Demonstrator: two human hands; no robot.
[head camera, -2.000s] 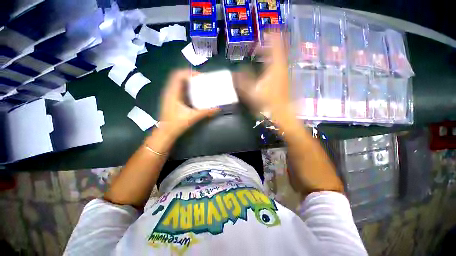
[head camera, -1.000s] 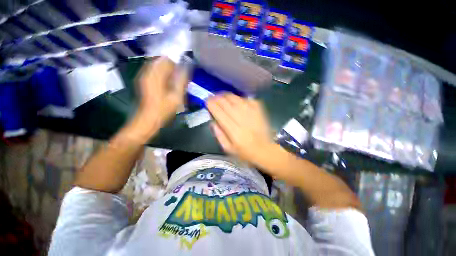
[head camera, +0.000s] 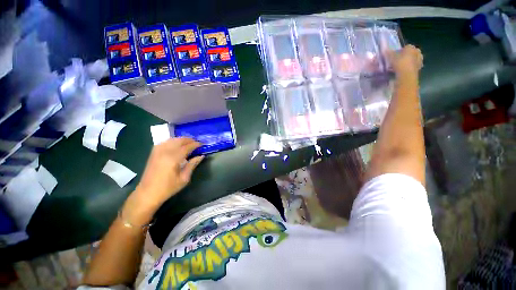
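Observation:
An open gift box (head camera: 215, 131) lies on the bench in front of me, its pale lid flap raised at the back and a flat blue surface inside. My left hand (head camera: 170, 167) grips its near left edge with thumb and fingers. My right hand (head camera: 406, 59) is stretched out to the far right pocket of the blister tray (head camera: 308, 137). Its fingertips are over that pocket and small, so whether they grip a phone is unclear. Phones with pink-red keypads (head camera: 317, 65) show in the tray's pockets.
Finished boxes (head camera: 182, 54) stand in a row behind the open box. White slips (head camera: 113, 135) and open empty boxes (head camera: 22, 127) are at left. Label scraps (head camera: 271, 143) lie beside the tray. A red bin (head camera: 484, 114) is low at far right.
The view has shifted. The open box now lies on the bench with its lid flap up, my left hand at its edge. My right hand has left the box and moved right to the tray.

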